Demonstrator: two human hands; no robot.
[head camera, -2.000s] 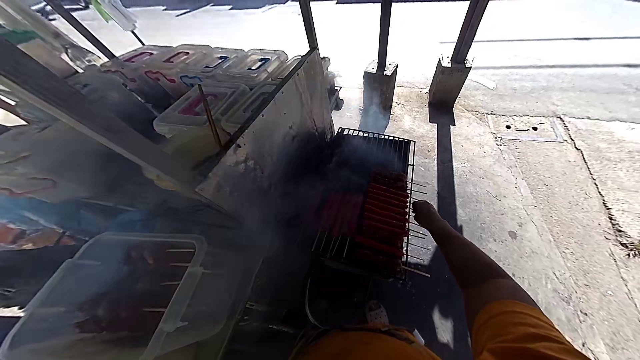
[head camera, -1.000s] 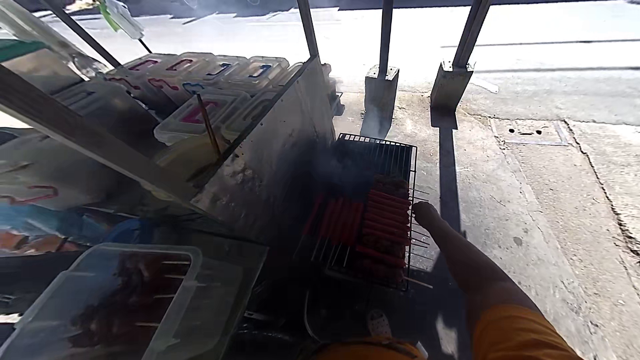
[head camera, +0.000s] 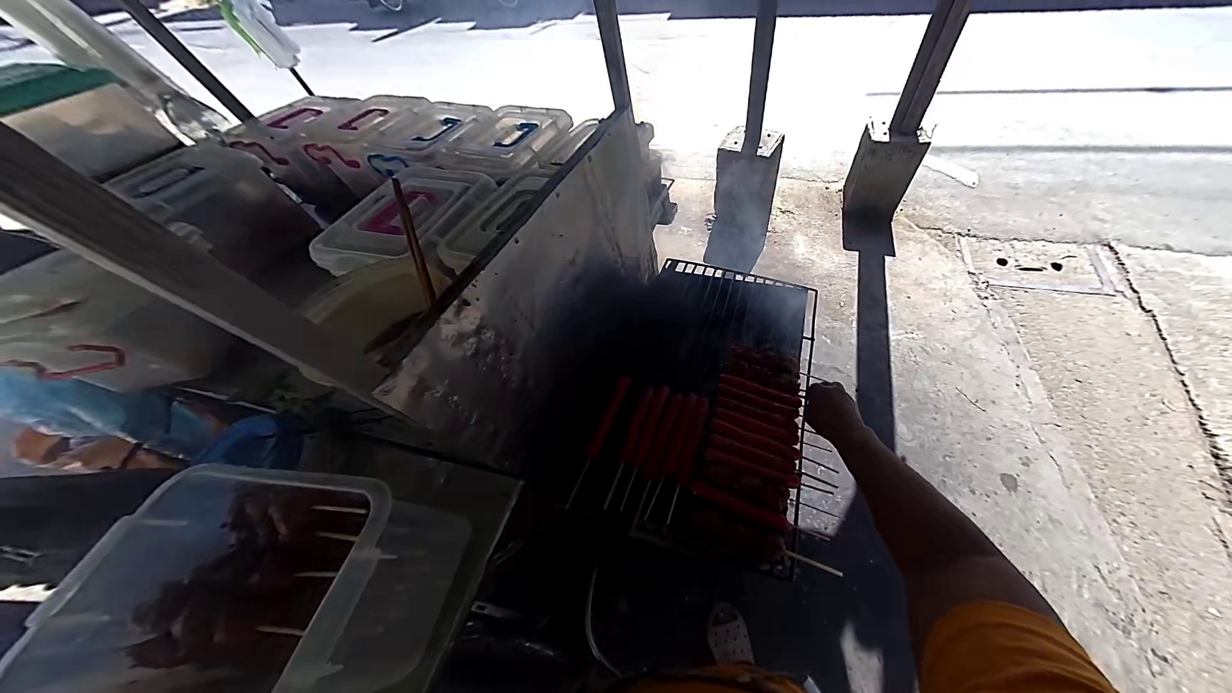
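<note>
My right hand (head camera: 834, 408) is at the right edge of a wire grill rack (head camera: 741, 279), at the stick ends of the upper skewers; its fingers are too dark and small to tell whether they grip a stick. Red sausage-like skewers (head camera: 754, 423) lie in a stacked row along the rack's right side, sticks pointing right. To their left, several more red skewers (head camera: 664, 433) lie with their sticks toward me. Smoke drifts over the rack's dark far half. My left hand does not show.
A smoke-stained metal panel (head camera: 539, 279) stands left of the grill. Beyond it are lidded plastic containers (head camera: 404, 217) and a slanting post (head camera: 173, 260). A clear box of skewered meat (head camera: 371, 481) sits at the lower left. Posts in concrete footings (head camera: 746, 188) rise behind the rack.
Smoke over the skewers has thinned since two seconds ago, and the red skewers on the left show more plainly. My right hand stays by the rack's right edge.
</note>
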